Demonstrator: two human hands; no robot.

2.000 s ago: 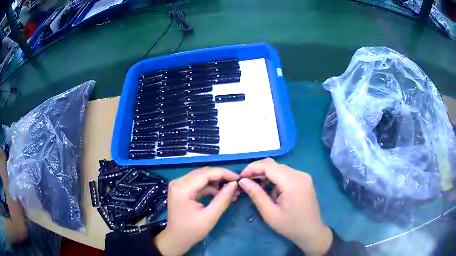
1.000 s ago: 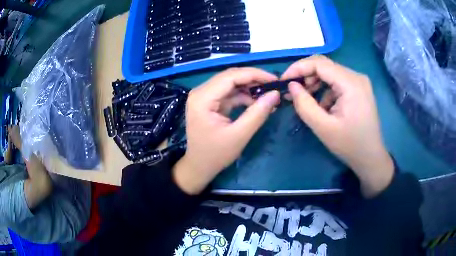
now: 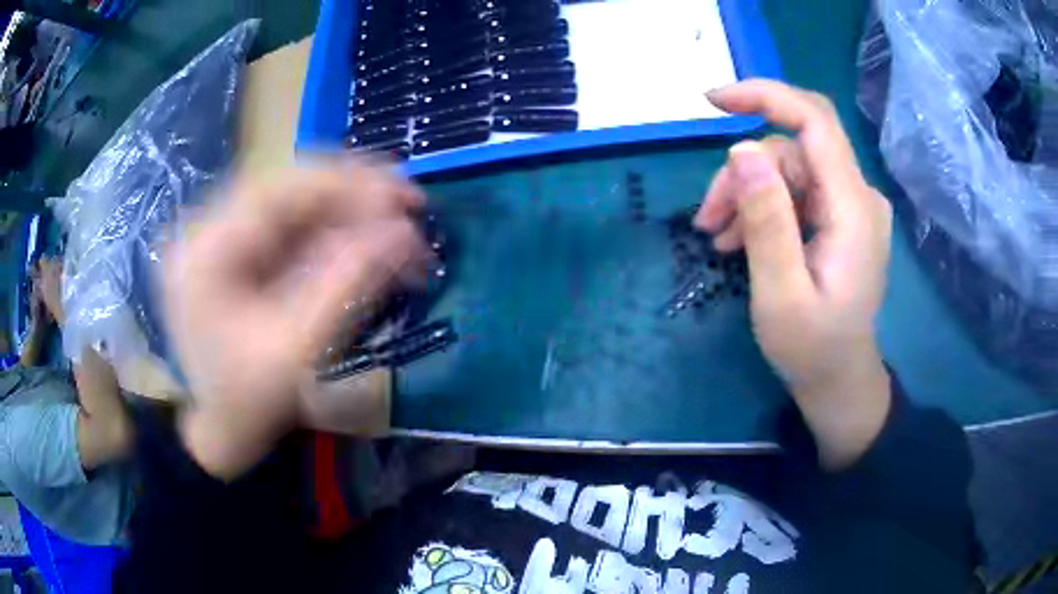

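Note:
My left hand (image 3: 296,273) is blurred over the pile of glossy black housings (image 3: 400,346), covering most of it; whether it holds one I cannot tell. My right hand (image 3: 812,250) is over the mat beside the scatter of small black inserts (image 3: 693,279), thumb and index finger apart, with nothing visible between them. The scatter is partly under its curled fingers. A short dark strip of inserts (image 3: 636,197) lies apart from it, below the tray. The blue tray (image 3: 545,149) holds rows of black housings (image 3: 534,91) at its left and shows white liner at its right.
A clear bag of dark parts (image 3: 145,221) lies at left on the tan board (image 3: 276,104). An open crumpled plastic bag (image 3: 975,174) stands at right. The bench's front edge (image 3: 603,442) runs before me. Another person's arm (image 3: 99,395) shows at far left.
My hands have parted, and the black housing between them is no longer seen there. My left hand has moved left over the pile; my right hand has moved slightly right, uncovering the scatter.

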